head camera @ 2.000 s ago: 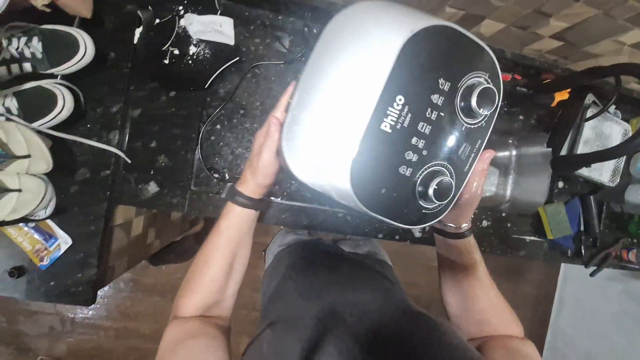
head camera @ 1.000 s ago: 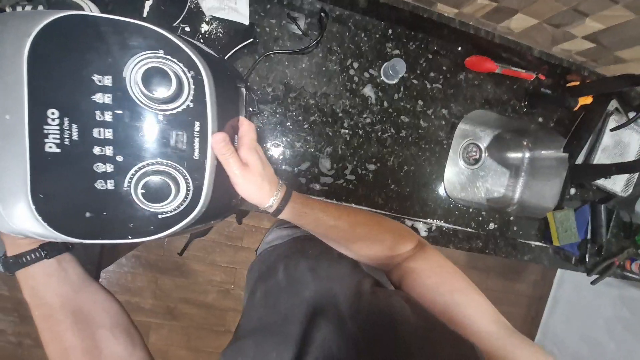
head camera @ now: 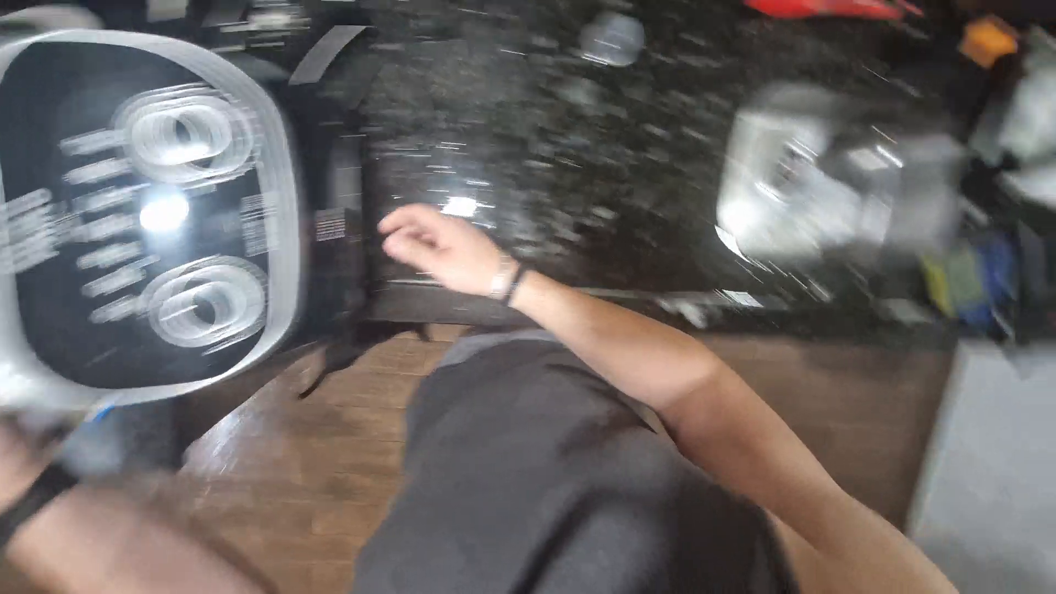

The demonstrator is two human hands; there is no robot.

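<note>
Motion blurs the whole head view. A Philco air fryer oven (head camera: 148, 330) with a black front panel and two round knobs stands at the left, its panel facing up toward me. My right hand (head camera: 450, 247) is off the appliance, a short way to its right above the dark speckled countertop, fingers loosely bent and nothing in them. My left hand (head camera: 21, 458) is at the lower left edge by the appliance's near corner, blurred and partly cut off; whether it touches the appliance I cannot tell.
A stainless steel sink basin (head camera: 767, 190) is set into the speckled countertop (head camera: 528, 148) at the right. Behind lie a small clear round item (head camera: 612, 39) and a red utensil (head camera: 825, 7). A yellow and blue sponge-like item (head camera: 965, 280) is near the right edge. Wooden-look flooring (head camera: 355, 462) shows below.
Two seconds ago both hands held the appliance over the counter; it has moved left. My right hand, on its side one second ago, has let go and come away to the right.
</note>
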